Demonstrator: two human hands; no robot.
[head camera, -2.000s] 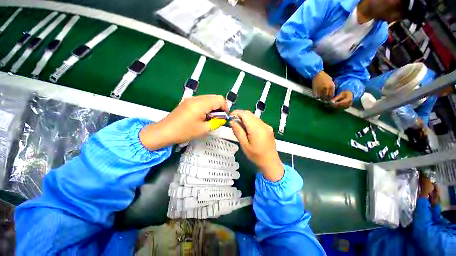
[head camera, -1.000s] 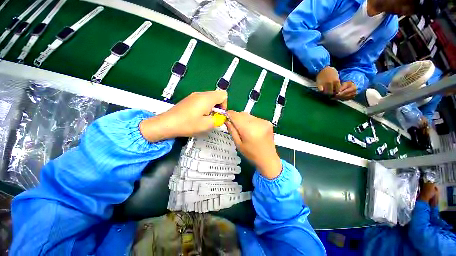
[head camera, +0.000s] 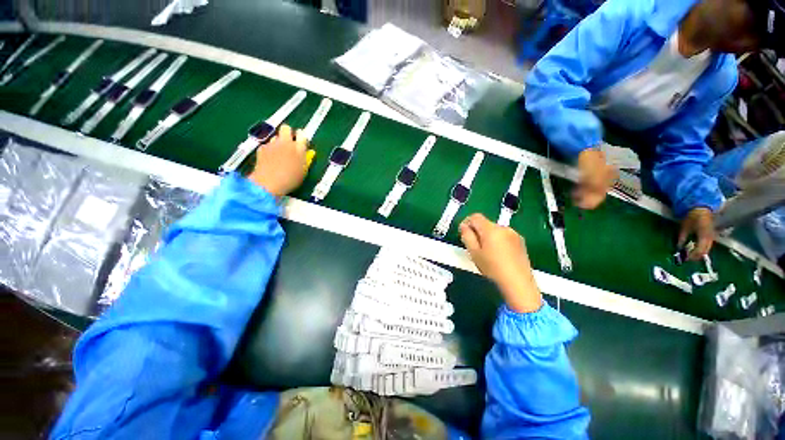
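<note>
My left hand (head camera: 282, 163) is over the green belt, with part of a yellow hand tool (head camera: 310, 157) showing at its fingers. A white strap (head camera: 317, 120) sticks out beyond these fingers; the rest of that piece is hidden under the hand. A strapped watch (head camera: 261, 131) lies just left of the hand. My right hand (head camera: 501, 258) is above the near belt rail, fingers curled together, with nothing visible in it. A fanned stack of white straps (head camera: 400, 331) lies on the bench between my forearms.
Several strapped watches lie across the belt (head camera: 361, 193). Clear plastic bags (head camera: 60, 223) lie at the left, and more bagged pieces (head camera: 422, 77) on the far bench. A co-worker in blue (head camera: 577, 94) reaches over the belt's far side. Part-strapped watches (head camera: 727, 295) lie at its right end.
My hands have parted from above the stack. My left hand moved left over the belt; my right hand moved right and lower. The view has shifted, and the co-worker's hands have separated.
</note>
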